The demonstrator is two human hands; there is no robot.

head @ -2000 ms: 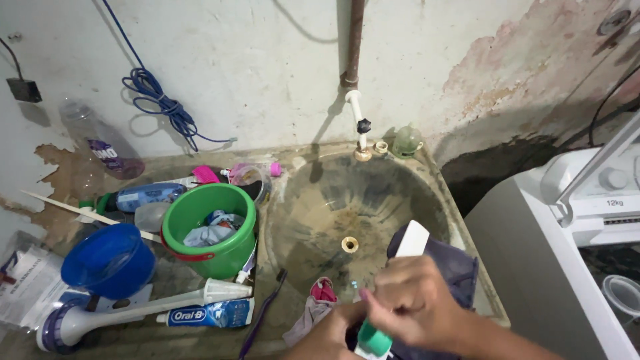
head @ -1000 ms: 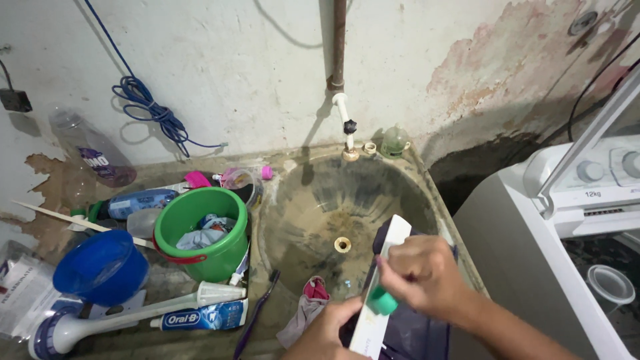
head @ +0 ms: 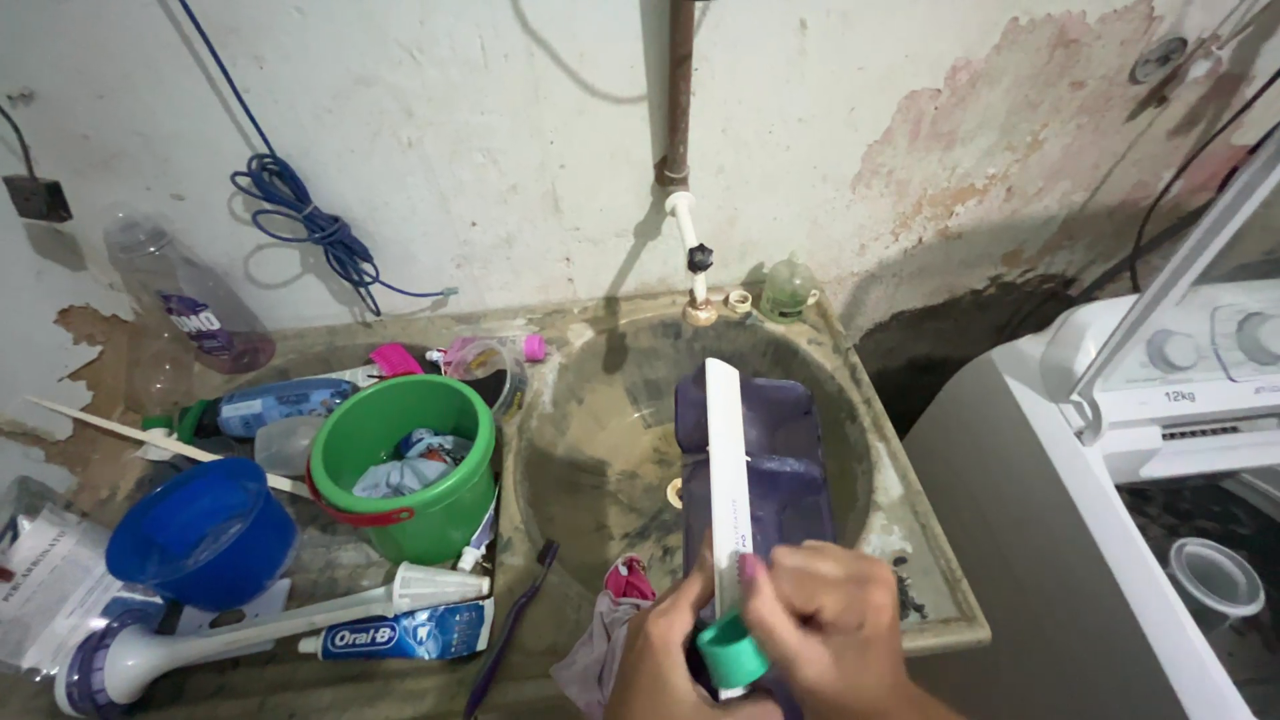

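Note:
My left hand grips the near end of a purple washing machine detergent drawer with a long white front strip. The drawer is tilted over the basin, with its hollow compartments facing up. Over the white strip, my right hand is closed around part of a green ring-shaped plastic piece, which sits against the strip's lower end. The fingers hide the rest of that piece. A pinkish cloth lies just left of my left hand. A purple toothbrush rests on the ledge farther left.
Beside the concrete basin stand a green bucket with cloths inside, a blue bowl, a toothpaste tube and a white long-handled brush. A tap rises behind. An open-lidded washing machine is at right.
The drawer has turned and now reaches farther over the basin, showing more of its purple compartments. My right hand and the green piece have moved down the white strip.

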